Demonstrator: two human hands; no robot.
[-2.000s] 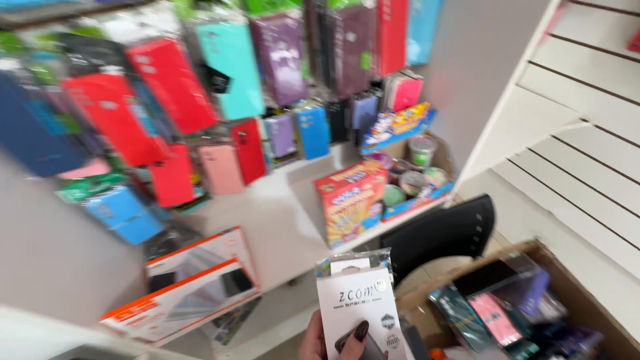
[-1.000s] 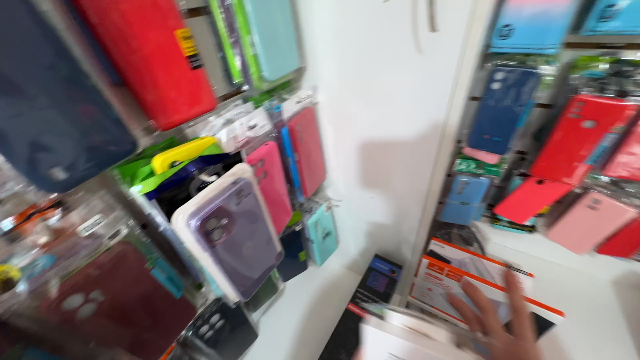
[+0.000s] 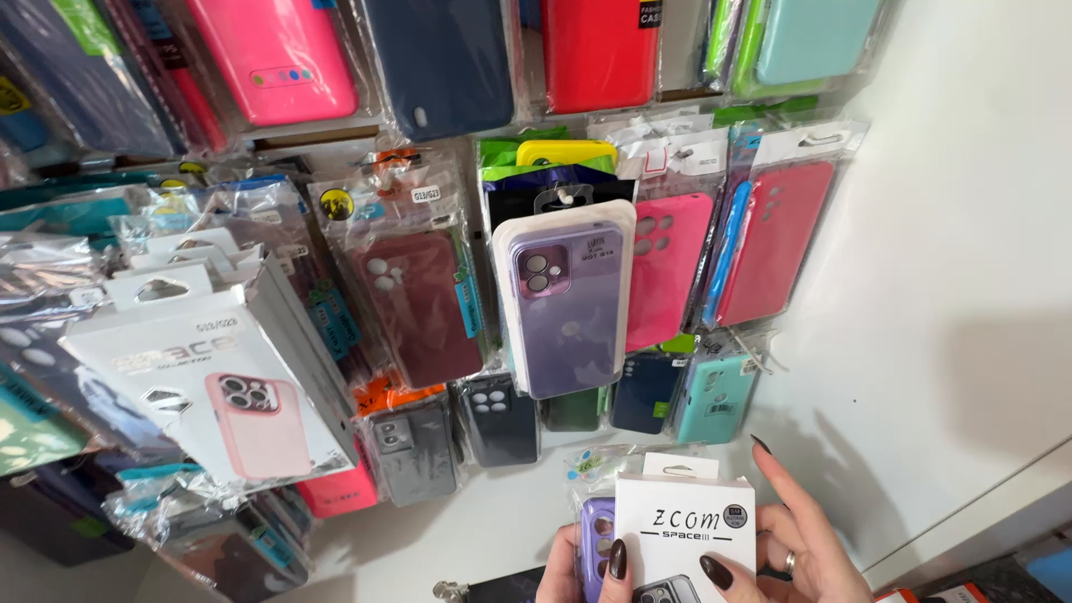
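Near the bottom edge, right of the middle, my left hand (image 3: 569, 565) grips a white boxed phone case (image 3: 691, 523) together with a purple phone case in a clear bag (image 3: 597, 536) behind its left side. My right hand (image 3: 804, 536), with a ring and dark nails, has its thumb on the front of the same box, its index finger raised away from it. Above them hangs a lilac phone case in a pale tray (image 3: 569, 318). A pink case (image 3: 668, 268) and a red case (image 3: 775, 243) hang to its right.
White boxed cases (image 3: 209, 394) stick out from the rack at left. Bagged phone cases, such as a dark red one (image 3: 419, 310), hang in rows. A white side wall (image 3: 938, 251) stands at right, above a white shelf (image 3: 377, 553).
The view has swung left, from another rack and a carton to this rack. The right hand, spread apart a second ago, now touches the white box.
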